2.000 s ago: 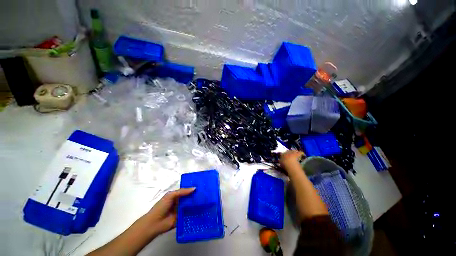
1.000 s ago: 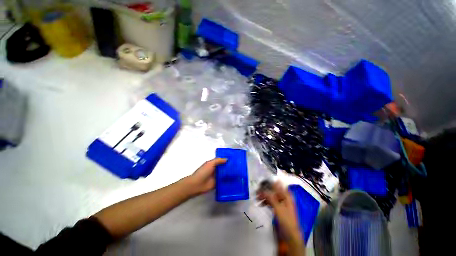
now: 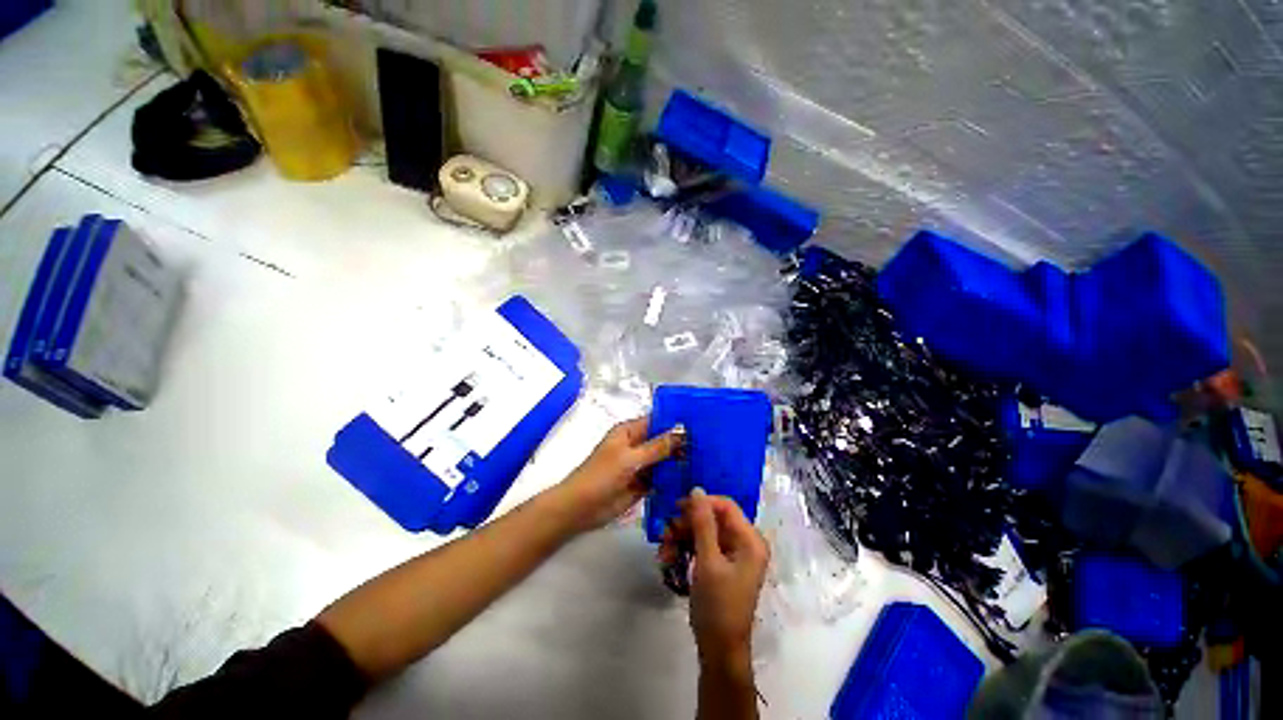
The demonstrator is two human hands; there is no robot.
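My left hand (image 3: 619, 471) holds a blue tray (image 3: 725, 436) by its left side, above the table, with the thumb on its face. My right hand (image 3: 723, 553) is at the tray's lower part and holds a dark cable (image 3: 677, 563) in its fingertips, partly hidden by the fingers. A small shiny plug end shows near my left thumb. To the left lies a stack of flat retail boxes (image 3: 471, 401), white with a cable picture and blue edges. A tangled pile of black cables (image 3: 901, 422) is to the right of the tray.
Crumpled clear bags (image 3: 633, 296) lie behind the tray. Finished boxes (image 3: 106, 317) stand at left. Blue trays (image 3: 908, 668) lie at lower right beside the round basket (image 3: 1076, 675). Blue blocks (image 3: 1055, 310) stand along the wall. A cream device (image 3: 481, 193), green bottle (image 3: 623, 106) and yellow container (image 3: 291, 113) stand behind.
The view has swung left, bringing the finished boxes fully into sight. My right hand has come from the cable pile to the held tray with a cable.
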